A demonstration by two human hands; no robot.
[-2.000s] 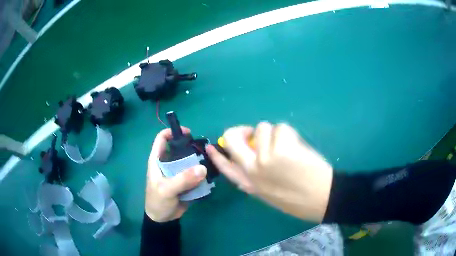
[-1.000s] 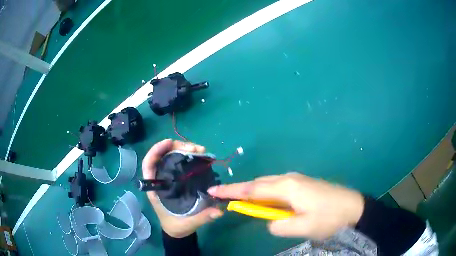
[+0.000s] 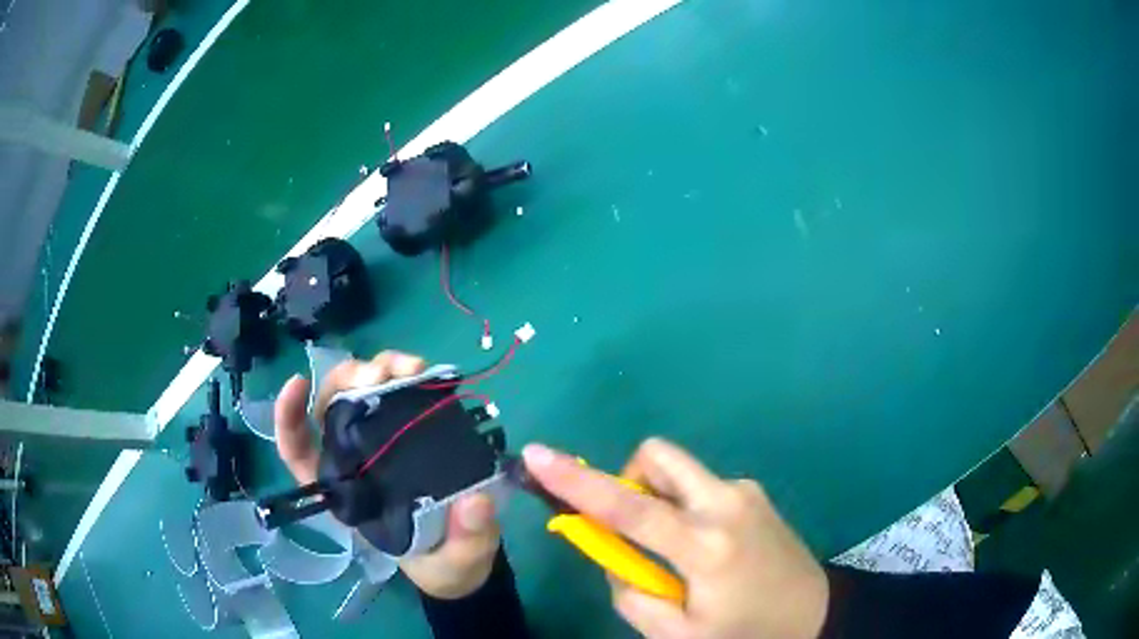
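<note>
My left hand (image 3: 460, 549) holds a black housing unit (image 3: 419, 449) with a grey band (image 3: 437, 514) around its sides. Its black tube points to the lower left, and red lead wires (image 3: 506, 362) with white connectors trail from it. My right hand (image 3: 712, 549) holds diagonal cutters with yellow handles (image 3: 618, 558). The dark jaws are at the housing's right edge, near the band's end; my index finger lies along them, and whether they are closed on anything cannot be told.
Several black housings (image 3: 431, 200) lie along the white rail (image 3: 550, 78). Loose grey bands (image 3: 300, 558) are piled at the lower left, partly behind my left hand. White specks lie on the green bench (image 3: 812, 300). Cardboard (image 3: 1053, 447) is at the right edge.
The housing has turned in my left hand and moved slightly left, its flat black face and red wires now showing. The cutters have come up against its right edge, their handles tilted more steeply.
</note>
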